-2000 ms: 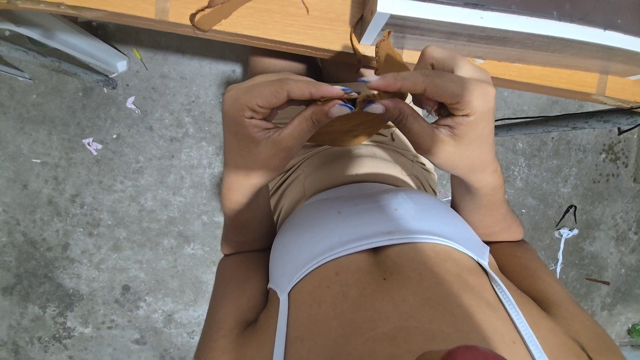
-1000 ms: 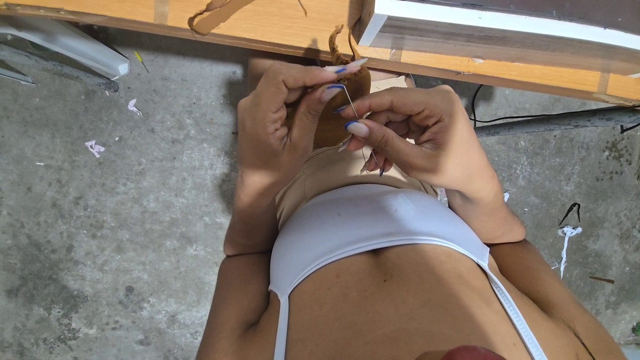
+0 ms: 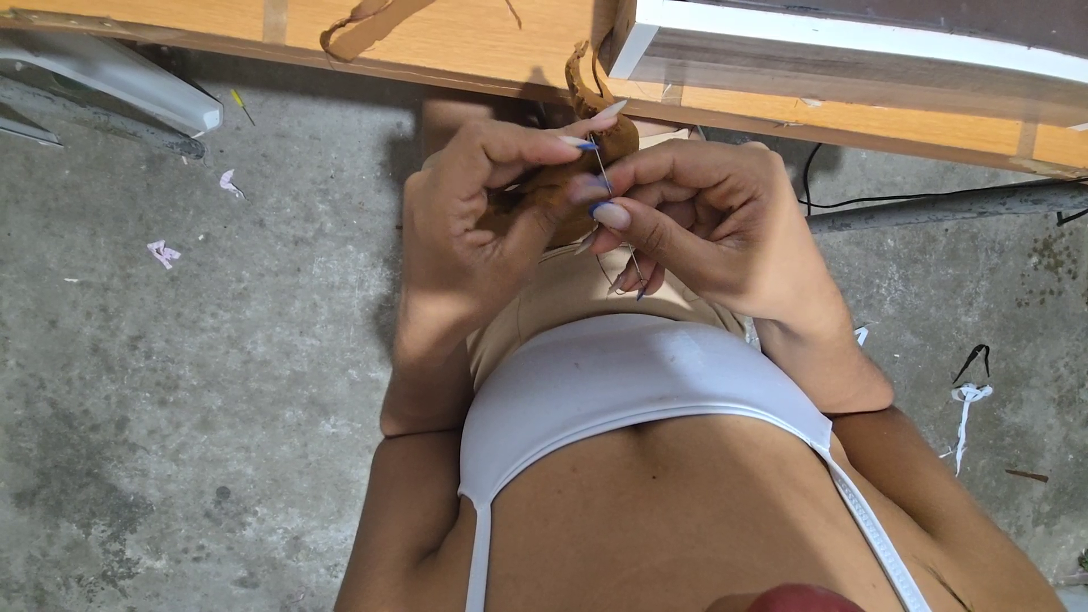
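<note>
My left hand holds a brown piece, possibly leather, with a strip of the same colour rising from it toward the table edge. Between the thumb and forefinger of my right hand is a thin metal needle, its upper end by my left fingertips. Fine thread hangs in a loop below my right fingers. Part of the brown piece is hidden behind my left fingers.
A wooden table crosses the top, with a brown strap-like piece and a white-edged box or drawer on it. Scraps lie on the concrete floor, and a black cable runs at the right.
Two seconds ago both hands met at the brown piece; since then my right hand has come down from it, and the needle and thread now show between my hands.
</note>
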